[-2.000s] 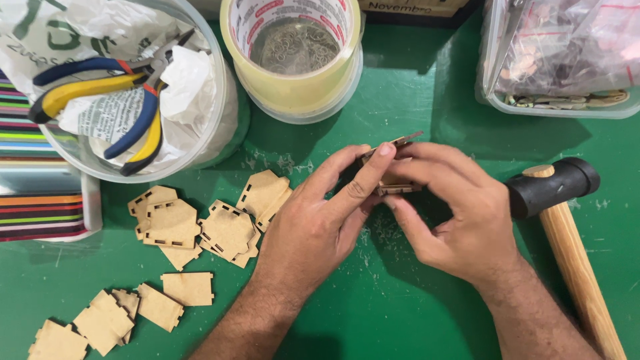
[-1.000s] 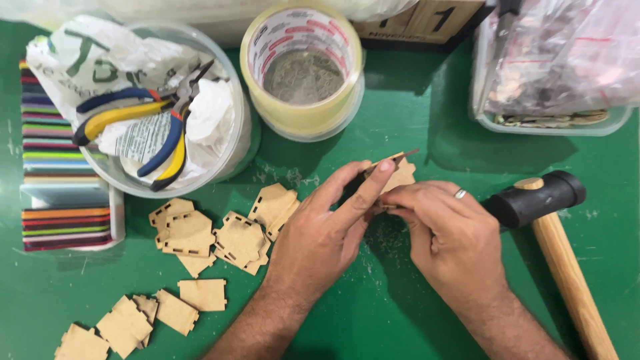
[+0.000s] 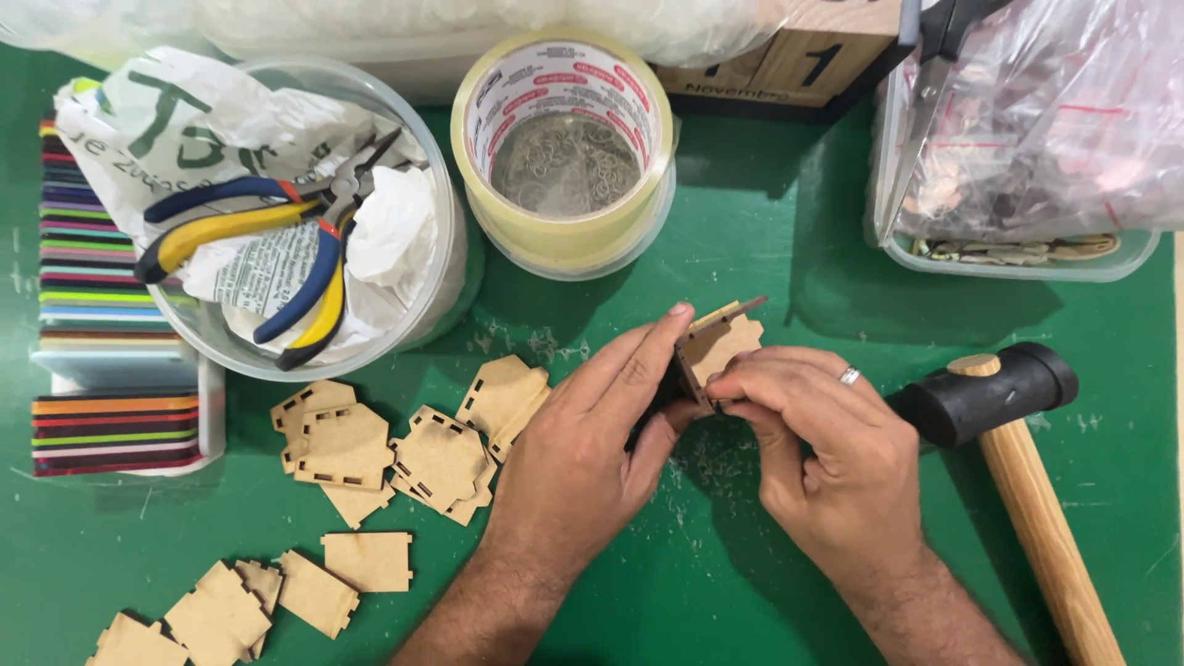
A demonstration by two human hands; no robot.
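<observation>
My left hand [image 3: 606, 435] grips a partly joined assembly of thin laser-cut wooden panels [image 3: 723, 344] by its left side, above the green tabletop. One panel shows its light face, and two others appear as dark edges. At the assembly's lower edge, the thumb and fingertips of my right hand [image 3: 819, 444] pinch it; what exactly lies between them is hidden. To the left of my left hand lie house-shaped slotted wooden panels [image 3: 347, 444] in overlapping piles. Below them, rectangular tabbed wooden panels [image 3: 368, 561] form a loose row.
A rubber mallet [image 3: 1036, 518] lies at the right. Behind stand a tub [image 3: 453, 277] holding paper and two pliers [image 3: 319, 217], a tape roll [image 3: 564, 227] around small metal rings, a wooden block calendar [image 3: 814, 65], and a plastic container [image 3: 1027, 268] with bags and scissors. Coloured strips [image 3: 116, 430] stand far left.
My right hand has shifted from the assembly's right side to its lower edge, uncovering the light panel face. My left hand keeps its hold. The view has moved slightly.
</observation>
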